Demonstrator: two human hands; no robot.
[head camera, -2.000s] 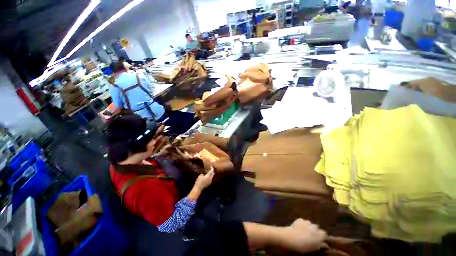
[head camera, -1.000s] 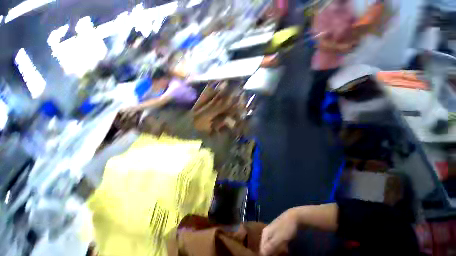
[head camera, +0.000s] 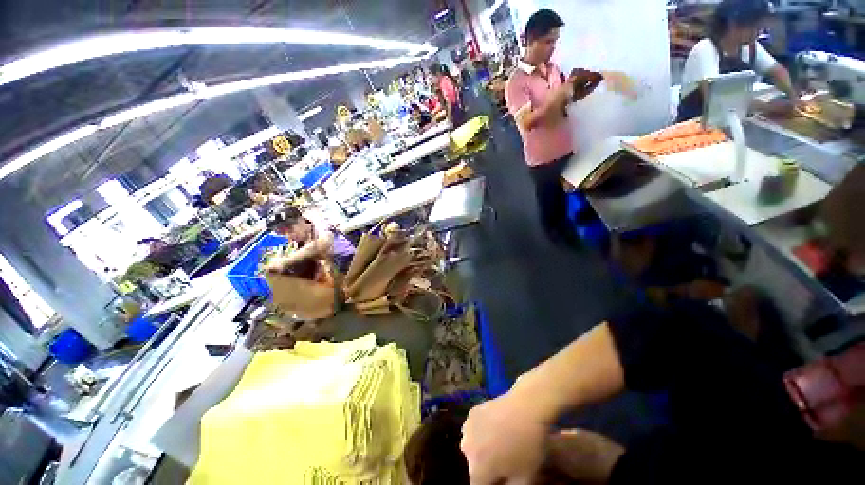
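Observation:
My right hand, bare and curled, reaches in from the right under a black sleeve, low in the head view. It is closed against a dark brown piece, which is cut off by the bottom edge; the fingertips are hidden. Another patch of bare skin, seemingly my left hand or wrist, shows just behind it, mostly hidden and cut off, so its grip cannot be made out. A tall uneven pile of yellow sheets stands just left of the hands.
A blue crate of brown pieces stands beyond the hands. Brown bag bodies lie beside a seated worker. A person in pink stands in the dark aisle. A table with orange pieces is at right.
The view has swung right, so the yellow pile is now at left and the aisle in front. Since a second ago, my right hand has moved slightly left and less brown material shows.

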